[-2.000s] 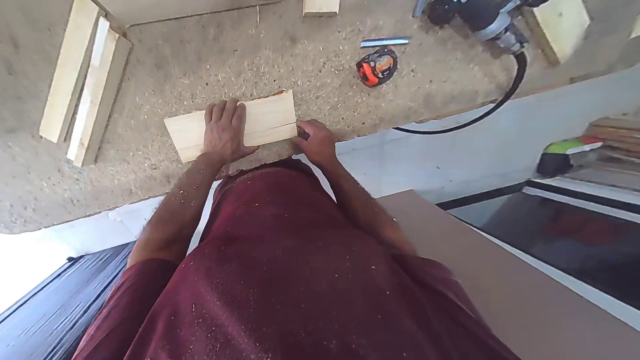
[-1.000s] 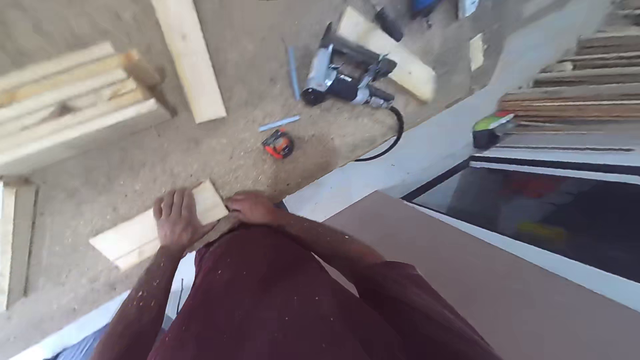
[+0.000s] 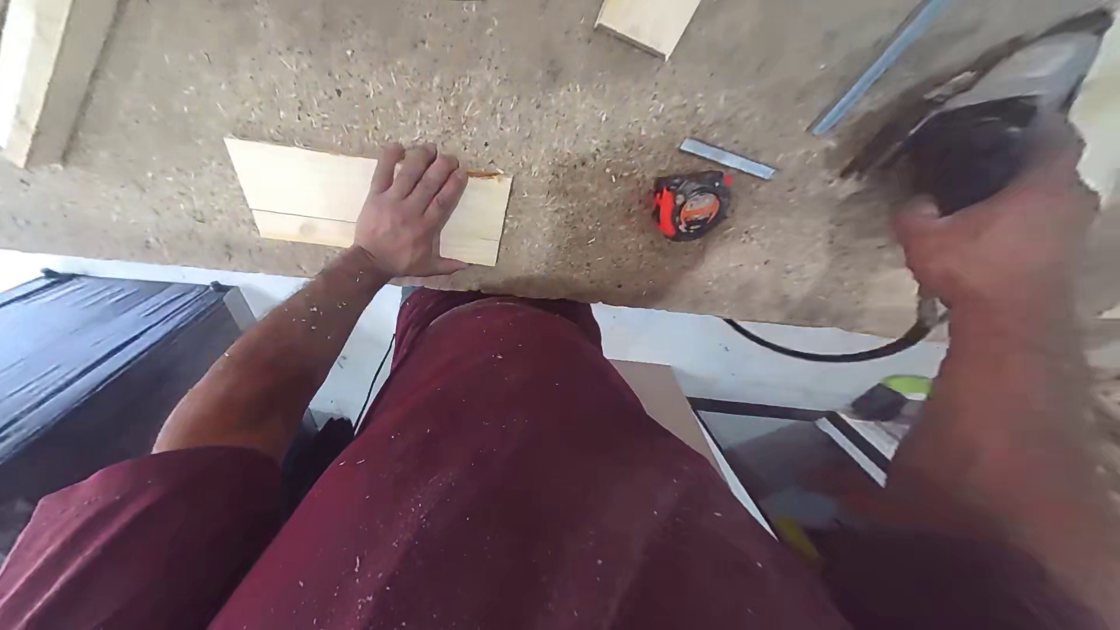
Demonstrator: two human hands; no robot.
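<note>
My left hand [image 3: 407,210] presses flat on a short wooden board [image 3: 306,188] that lies near the front edge of the sawdust-strewn workbench [image 3: 560,96]. The board has slanted ends and a thin line along its length. On the far right my right hand [image 3: 997,227], blurred, is closed on the dark grip of a pneumatic nail gun [image 3: 971,144]. Between my hands lies an orange and black tape measure [image 3: 691,206], with a short strip of nails [image 3: 728,158] just behind it.
A longer strip of nails [image 3: 879,66] lies behind the nail gun. Wooden boards stand or lie at the far left [image 3: 52,79] and the back [image 3: 649,22]. A black air hose [image 3: 814,354] hangs past the bench's front edge. Below left is a dark plastic-covered object [image 3: 105,350].
My right hand has left the wooden board's right end and moved right to the nail gun, which it now grips. My left hand remains on the board. The view has shifted greatly.
</note>
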